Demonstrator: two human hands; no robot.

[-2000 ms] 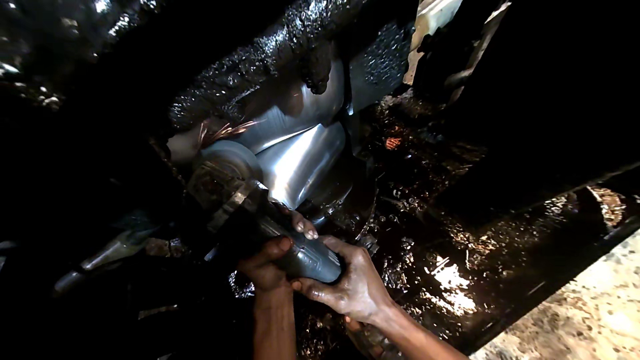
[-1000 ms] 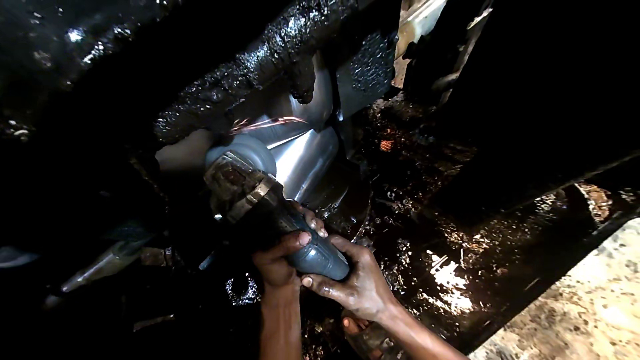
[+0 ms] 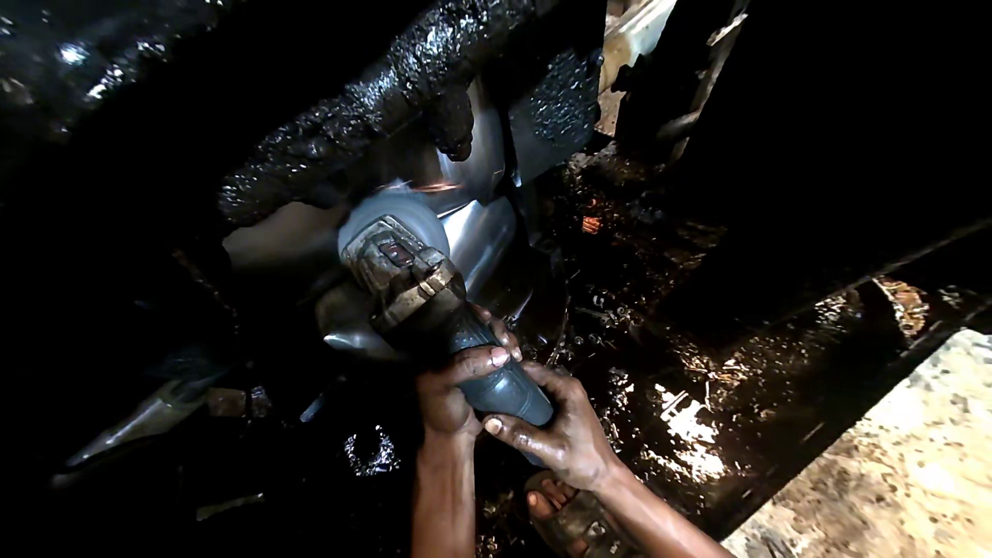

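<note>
Both of my hands hold an angle grinder [image 3: 504, 387] with a dark blue-grey body. My left hand [image 3: 457, 387] wraps the body nearer the gear head, thumb on top. Around the rear end closes my right hand [image 3: 566, 426]. The grinder's metal head [image 3: 399, 260] points up and left, and its blurred disc [image 3: 395, 209] lies against or very close to a shiny curved metal blade [image 3: 480, 232]. A short streak of orange sparks [image 3: 438, 187] shows at the disc's upper edge. The exact contact point is hidden.
A thick beam coated in black, wet grime [image 3: 349, 116] runs above the disc. Another metal blade [image 3: 124, 426] lies at lower left. Oily, littered ground [image 3: 682, 418] spreads at right beside a pale concrete slab [image 3: 891, 473]. A foot in a sandal [image 3: 573, 511] is just below my right hand.
Since two seconds ago the grinder's head has turned, so more of its top shows. The sparks are a smaller streak than in the earliest frame. Both hands keep their hold.
</note>
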